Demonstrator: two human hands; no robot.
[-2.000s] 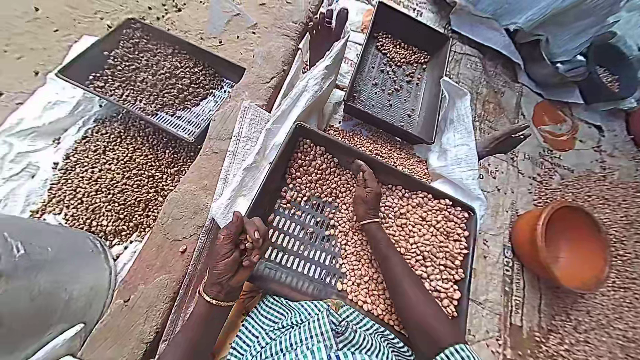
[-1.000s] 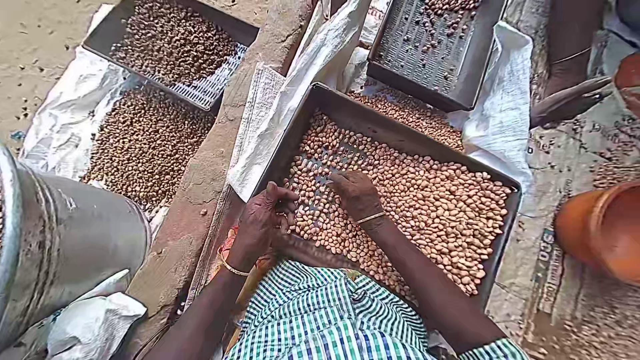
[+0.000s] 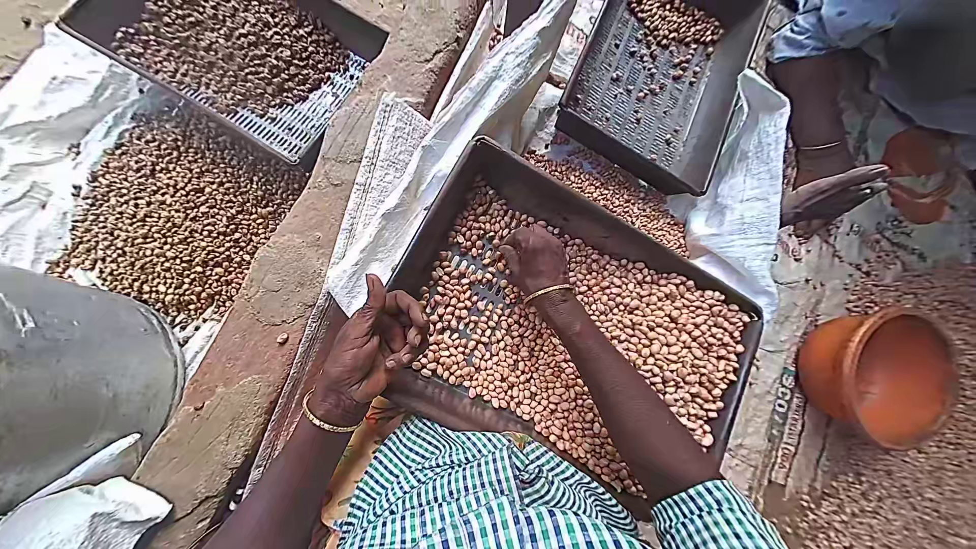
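Observation:
A dark metal sieve tray (image 3: 602,217) with a slotted bottom lies before me, mostly covered with pale pinkish nuts or seeds (image 3: 656,328). Slots show through at its left part. My right hand (image 3: 536,259) rests among the nuts there, fingers curled down; whether it grips any is hidden. At the tray's left edge I hold my left hand (image 3: 374,343) palm up, its fingers curled and thumb raised; I cannot tell if something small is in it. Each wrist wears a bangle.
Another slotted tray (image 3: 640,91) stands beyond mine, near a person's hand (image 3: 831,194). At left are a stone ledge (image 3: 282,282), a tray of darker seeds (image 3: 229,61), a seed heap (image 3: 183,221) and a metal drum (image 3: 84,381). An orange bowl (image 3: 900,377) lies at right.
The nuts cover more of the slotted bottom than two seconds ago. My left hand has turned palm up since one second ago. The view has shifted.

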